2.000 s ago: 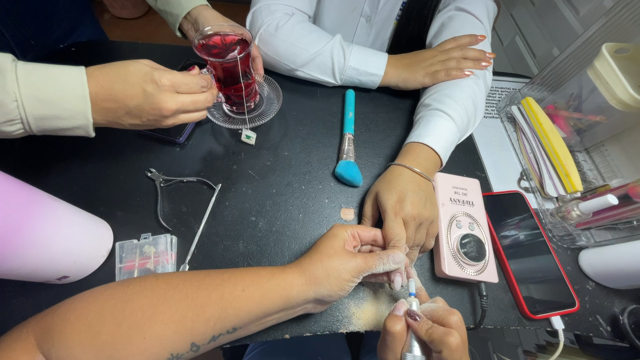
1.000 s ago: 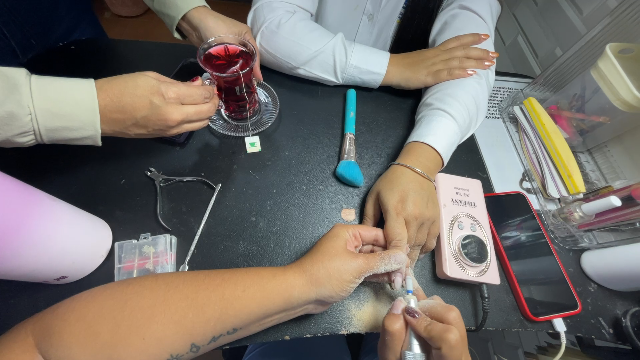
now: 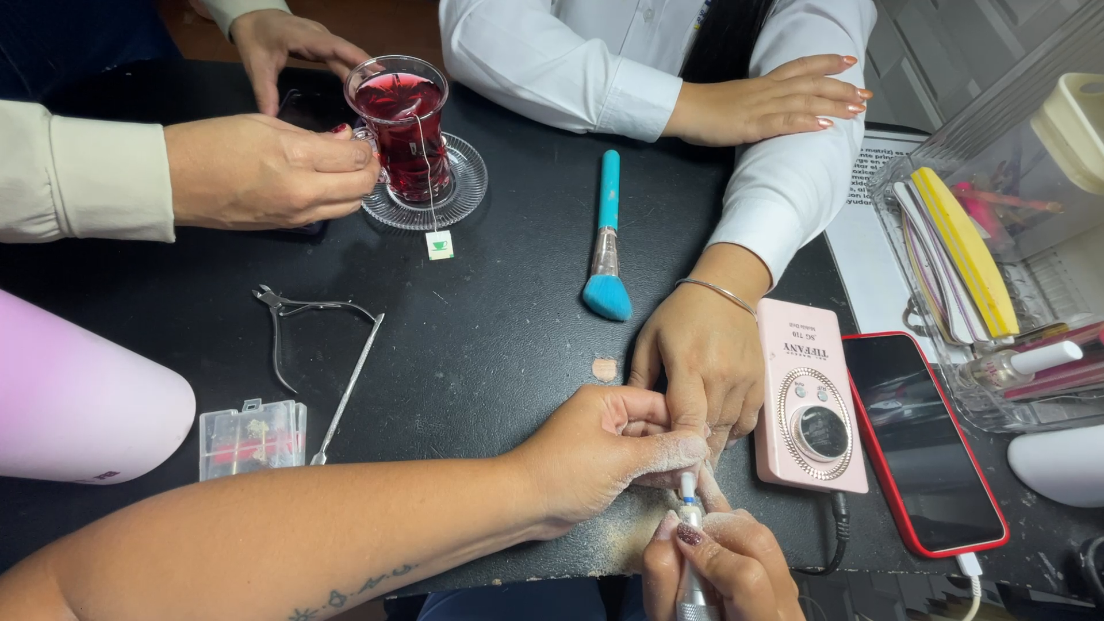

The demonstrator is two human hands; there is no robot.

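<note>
My left hand point(image 3: 617, 453), dusty at the thumb, holds a finger of the client's hand point(image 3: 707, 354), which wears a thin bracelet. In my right hand point(image 3: 729, 561) is the handpiece of an electric nail drill point(image 3: 693, 578); its blue-banded bit point(image 3: 687, 487) is at the held fingertip, and the exact contact is hidden. Fine pale dust lies on the black table under both hands. The pink drill control unit point(image 3: 811, 397) lies right of the client's hand. A teal-handled brush point(image 3: 608, 233) rests just above that hand.
At upper left another person's hands point(image 3: 267, 168) hold a glass cup of red tea point(image 3: 401, 129) by a glass saucer point(image 3: 470, 185). Cuticle nippers point(image 3: 280, 319), a metal pusher point(image 3: 349, 388) and a clear box point(image 3: 250, 440) lie left. A red-cased phone point(image 3: 923, 440) and clear organizer point(image 3: 992, 379) stand right.
The other person's cup has shifted slightly, and its tea-bag tag hangs differently over the saucer's edge. My hands have stayed at the same finger.
</note>
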